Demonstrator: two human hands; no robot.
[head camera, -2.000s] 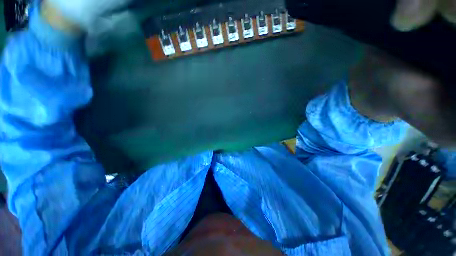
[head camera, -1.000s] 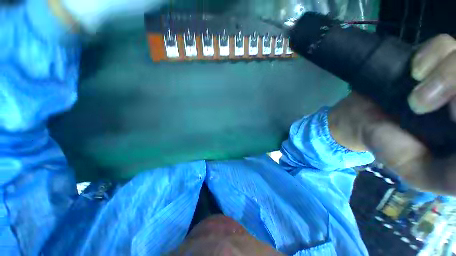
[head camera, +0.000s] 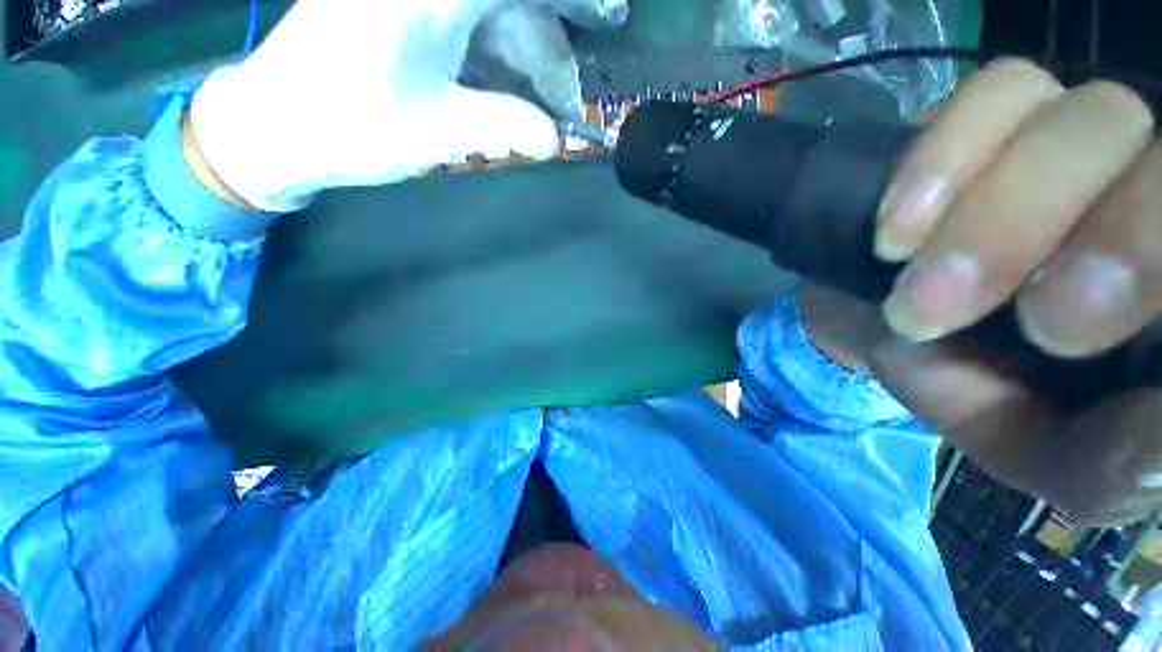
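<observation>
The black electric screwdriver (head camera: 777, 191) lies across the right half of the view, its tip end pointing left. My bare right hand (head camera: 1019, 242) is closed around it. My left hand (head camera: 370, 96), in a white glove, is over the orange-brown jig (head camera: 768, 99), thumb and fingertips close together beside the screwdriver's thin bit. Whether a small piece is between them cannot be told. Silver parts (head camera: 609, 112) show in the jig's slots between my left hand and the screwdriver; the rest of the row is hidden.
A crumpled clear plastic bag (head camera: 911, 64) lies beyond the jig at the upper right. A red-black cord (head camera: 841, 61) crosses over it. A black tray (head camera: 77, 26) with small parts is at the upper left. The green mat (head camera: 510, 280) spans the bench.
My left hand has moved right and down over the jig, from the upper left. The screwdriver has moved left, its end now near the left fingertips. The jig's row is now largely covered.
</observation>
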